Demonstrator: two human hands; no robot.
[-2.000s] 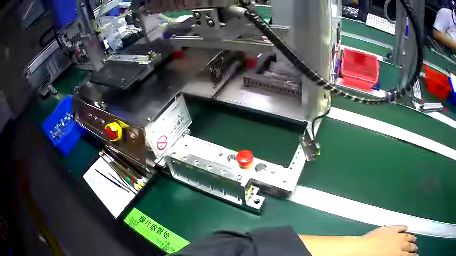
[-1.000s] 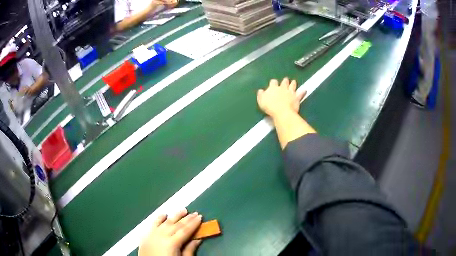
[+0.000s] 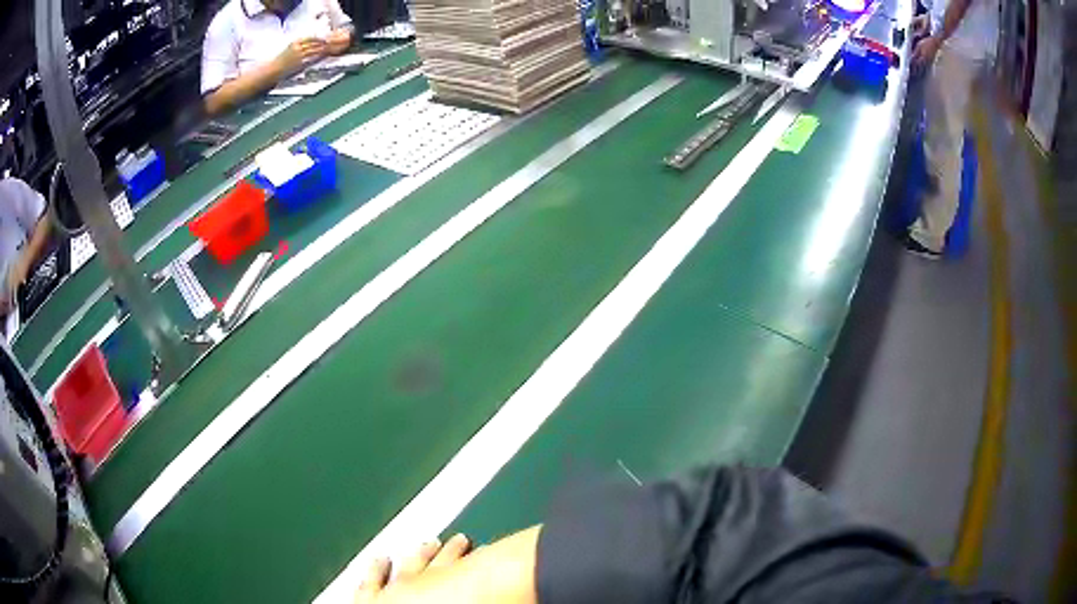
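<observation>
My right arm, in a dark sleeve, reaches in from the bottom right towards the left. Its bare forearm lies at the bottom edge, and the right hand is cut off or cannot be told apart there. Fingertips, seemingly of my left hand, show just behind the forearm on a white line of the green conveyor belt. What either hand holds is hidden. No orange block shows. A narrow grey slotted metal fixture lies farther up the belt, untouched.
A green label lies right of the fixture. Across the belt are stacked trays, a perforated sheet, a red bin and a blue bin. A seated person works at far left; another stands by the aisle.
My right hand has drawn back from mid-belt to the bottom edge, beside the left fingers. The orange block seen earlier by the left hand is out of sight. The view has shifted slightly.
</observation>
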